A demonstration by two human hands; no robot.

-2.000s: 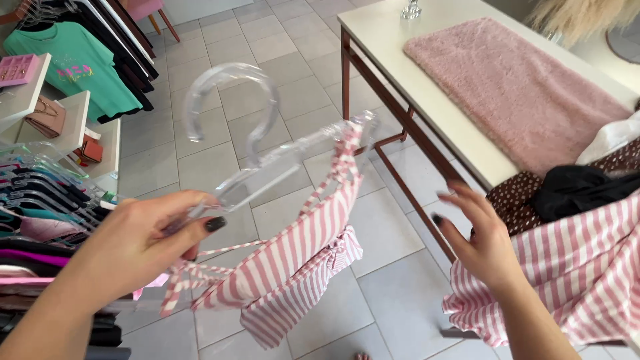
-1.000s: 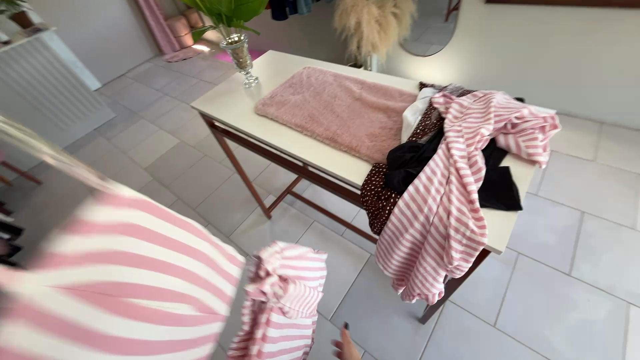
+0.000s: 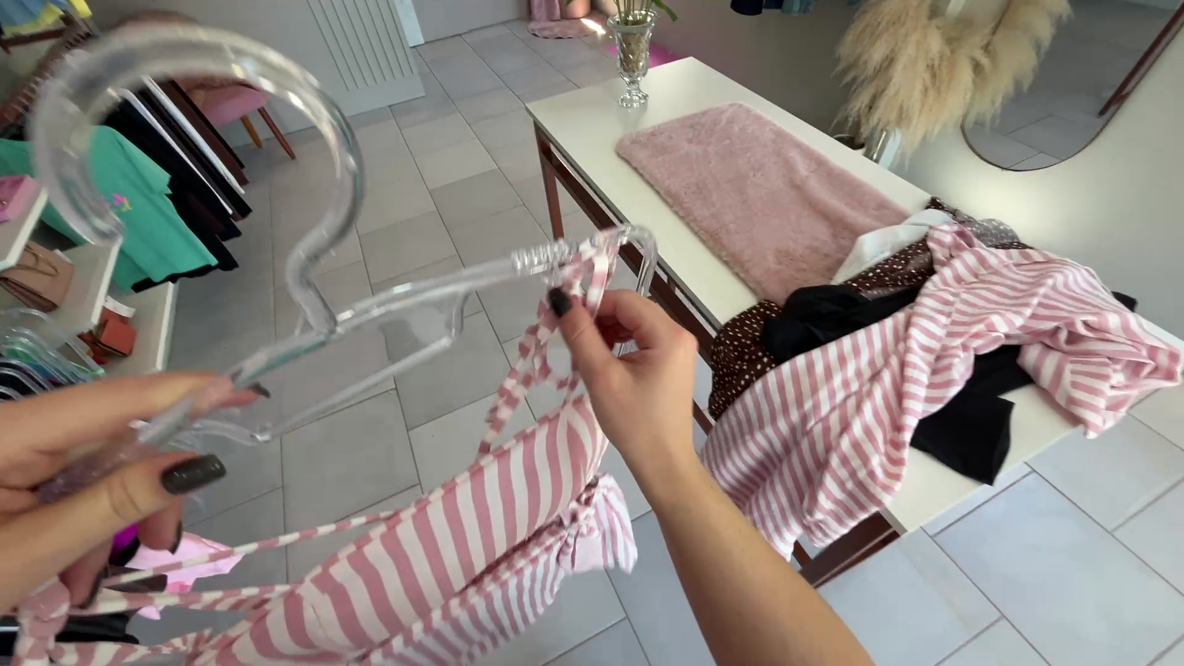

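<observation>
A clear plastic hanger (image 3: 407,301) tilts across the left half of the head view, its hook up. My left hand (image 3: 111,472) grips its left arm between thumb and fingers. From the hanger hangs a pink-and-white striped garment (image 3: 453,527) with thin tie straps. The fingers of my right hand (image 3: 629,361) pinch one of those straps near the hanger's right end, where the strap loops over the arm. To the right, a larger pink-and-white striped garment (image 3: 832,398) lies over the table edge, on black cloth (image 3: 971,430) and brown dotted cloth (image 3: 745,356).
The white table (image 3: 592,120) has a fluffy pink mat (image 3: 749,194) and a glass vase (image 3: 632,55) on it. Pampas grass (image 3: 934,69) and a mirror (image 3: 1045,102) are behind. At left are shelves (image 3: 139,324), hung clothes including a green shirt (image 3: 153,213), and a pink chair (image 3: 231,102).
My right hand was apart from the hanger two seconds ago and now holds a strap at its right end. The view has swung right and partly back.
</observation>
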